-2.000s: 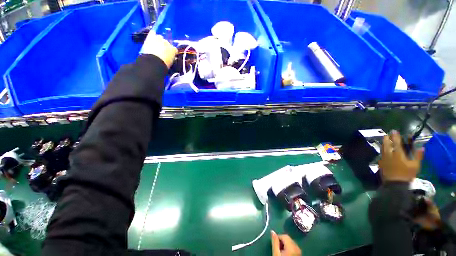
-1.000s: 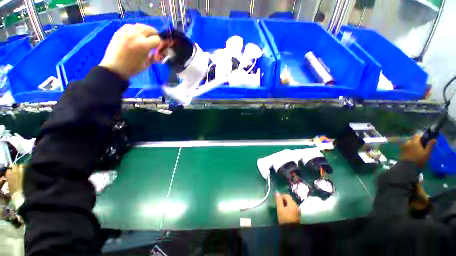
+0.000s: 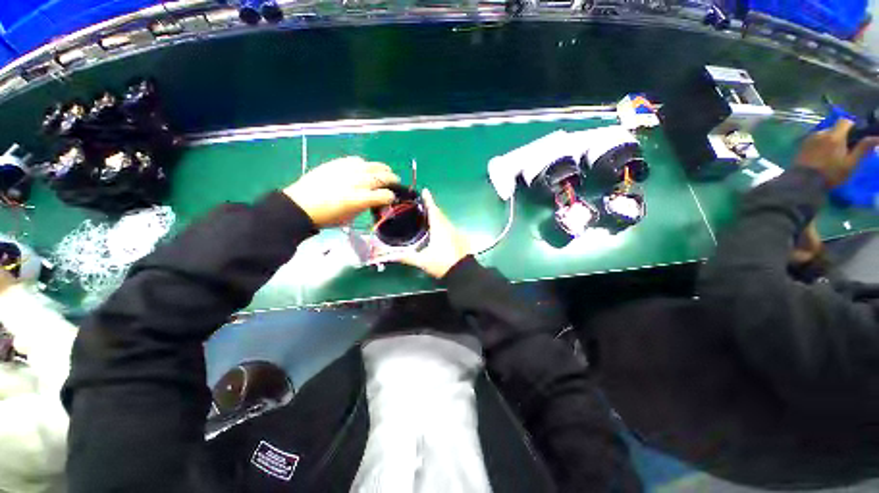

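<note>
A camera housing [image 3: 400, 225] with a round black open end and red-orange wires is held over the green bench top, its opening facing up. My left hand [image 3: 349, 190] is on its upper left rim, with fingers at the wires. My right hand [image 3: 440, 241] grips its right side. The white part of the housing shows blurred below the left hand. Two white housings [image 3: 538, 157] lie to the right, each with a black open end, wires and a shiny-faced module [image 3: 575, 216] at the wire end.
Clustered black modules [image 3: 108, 154] lie at the left, with a heap of clear loops [image 3: 114, 248] nearer. A small white, orange and blue box [image 3: 637, 111] and a black device [image 3: 696, 130] stand right. A neighbour's arms reach in at the right; another person's sleeve shows at left.
The view has tilted down. My left hand has brought the housing from the blue bin down over the bench, and my right hand has moved left and taken hold of it too.
</note>
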